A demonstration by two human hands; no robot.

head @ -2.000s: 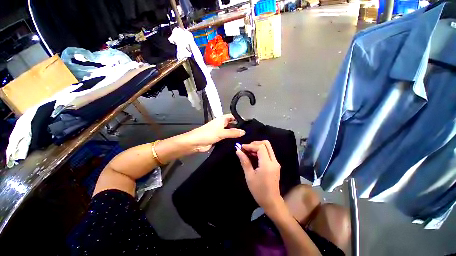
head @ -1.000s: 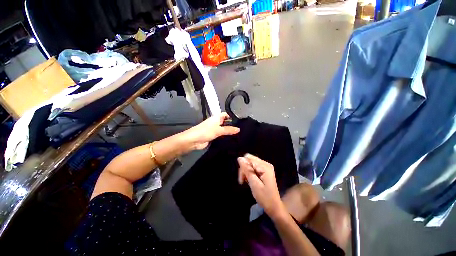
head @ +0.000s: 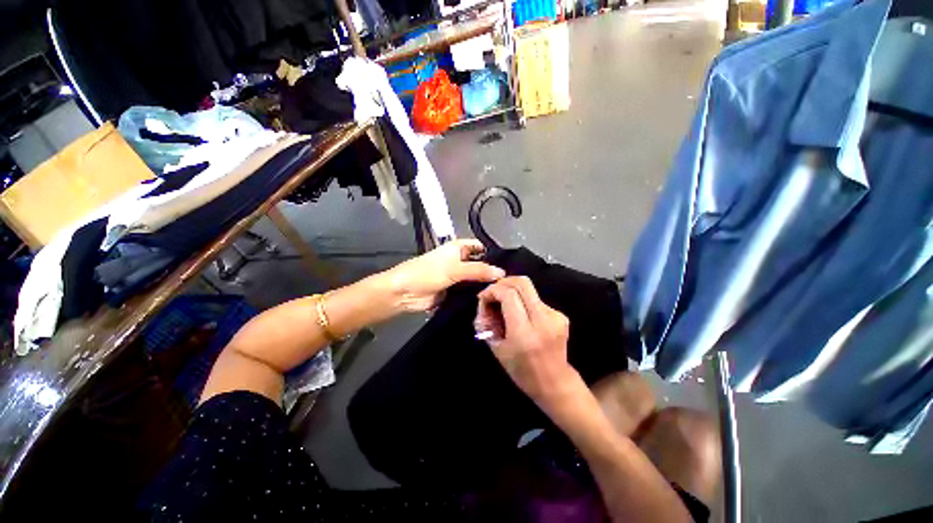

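A black garment [head: 440,378] hangs over my lap on a black hanger, whose curved hook [head: 495,204] sticks up from its top. My left hand [head: 450,272] grips the garment's top edge beside the hook, thumb pointing right. My right hand [head: 524,332] is curled just right of and below my left thumb, over the cloth. A tiny pale bit [head: 483,334] shows at its curled fingers; it is too small to tell what it is.
Light blue shirts [head: 762,204] hang close on the right, above a slim metal bar [head: 728,439]. A brown table [head: 205,250] on the left bears piled garments and a cardboard box [head: 77,182]. A blue crate [head: 194,332] is under it. Red [head: 437,102] and blue bags lie on a far shelf.
My right hand has moved up toward my left thumb and turned, its fingers more curled. My left hand stays at the garment's top. The hook has shifted slightly right since one second ago.
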